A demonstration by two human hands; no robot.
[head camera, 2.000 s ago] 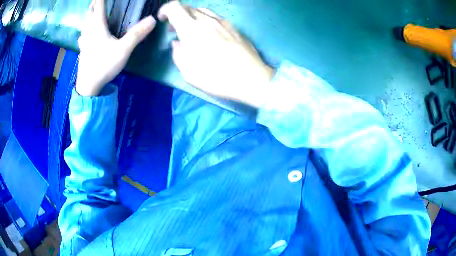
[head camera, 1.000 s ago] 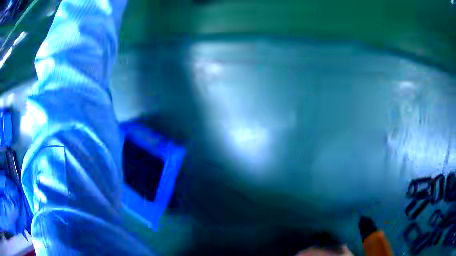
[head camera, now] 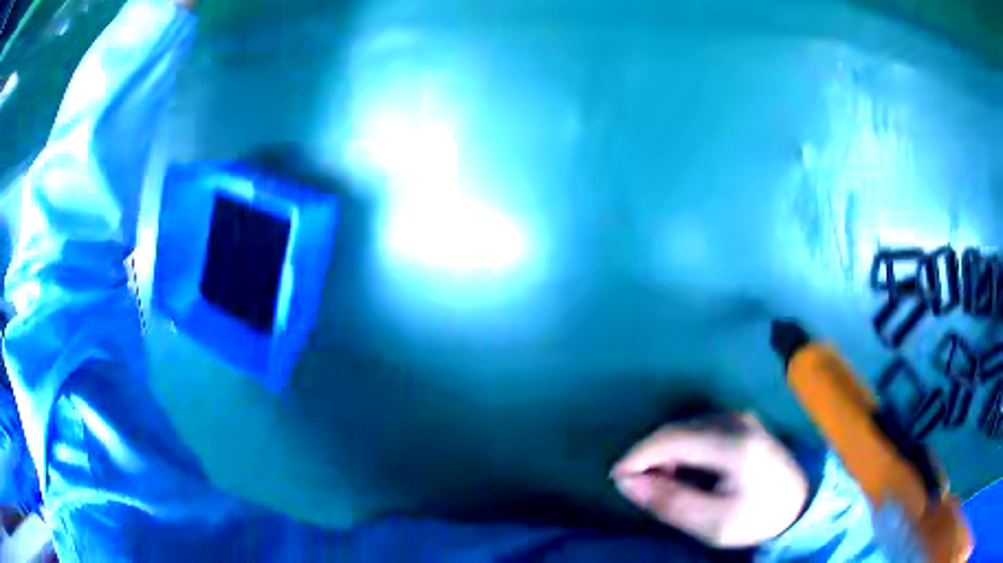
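The orange electric screwdriver (head camera: 841,401) lies on the green mat at the lower right, black nose pointing up-left. My right hand (head camera: 720,482) is left of the screwdriver, fingers curled. A dark patch shows between its fingers; whether it is a held part or a gap cannot be told. My left arm reaches up the left side; only a sliver of my left hand (head camera: 188,4) shows at the top edge, the rest cut off. Several small black frames (head camera: 902,295) lie scattered at the right. No large black housing is clearly visible.
A blue tray (head camera: 302,247) with a dark centre stands on the green mat (head camera: 616,187) beside my left sleeve. Bright glare lies right of the tray. A blue surface shows at the lower right corner.
The view has swung up over the bench. My hands, earlier close together at the bench's near edge, are now far apart: left forward at the far left, right low near the screwdriver.
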